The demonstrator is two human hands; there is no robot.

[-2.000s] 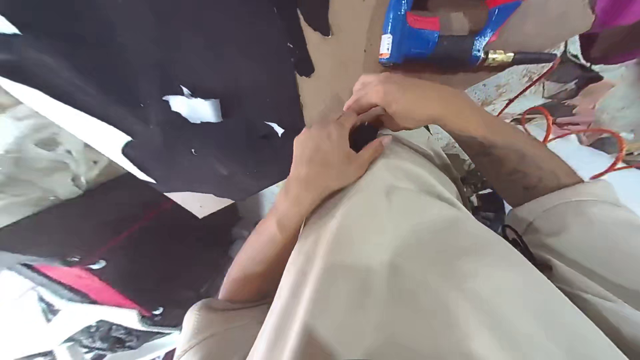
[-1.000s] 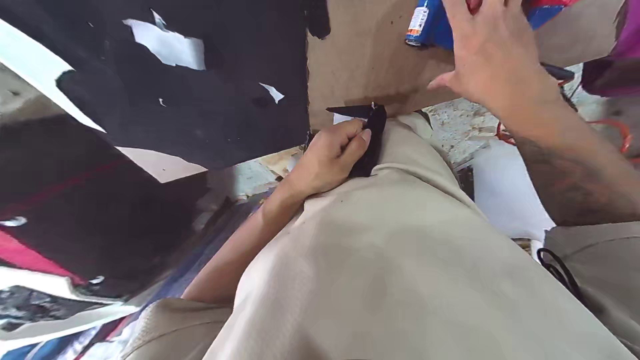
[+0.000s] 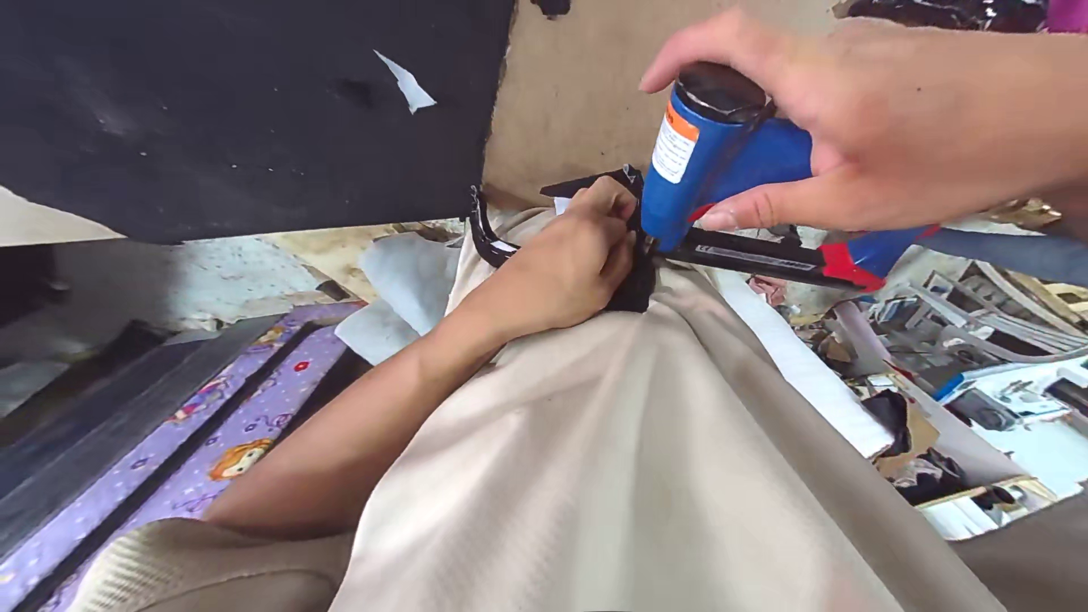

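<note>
My right hand (image 3: 884, 127) grips a blue pneumatic staple gun (image 3: 722, 161) with a black cap, a black magazine and red parts. Its nose points down at a piece of black material (image 3: 633, 289) beside my left fingers. With curled fingers my left hand (image 3: 569, 263) pinches that black material against the near edge of a brown board, at the top of the beige cloth (image 3: 595, 442) over my lap. A curved black strip (image 3: 484, 229) with a small white patch rises left of my left hand. The staple gun's trigger is hidden by my right hand.
Black sheet material (image 3: 255, 110) with a torn white scrap (image 3: 406, 82) covers the upper left beside the brown board (image 3: 578, 93). Purple printed panels (image 3: 272, 416) lie at lower left. A grey hose (image 3: 1011, 255) trails right from the gun, above scattered scraps and frames.
My right hand, earlier at the black material with my left, has reached the staple gun on the board and brought it over beside my left hand. The left hand still holds the black material.
</note>
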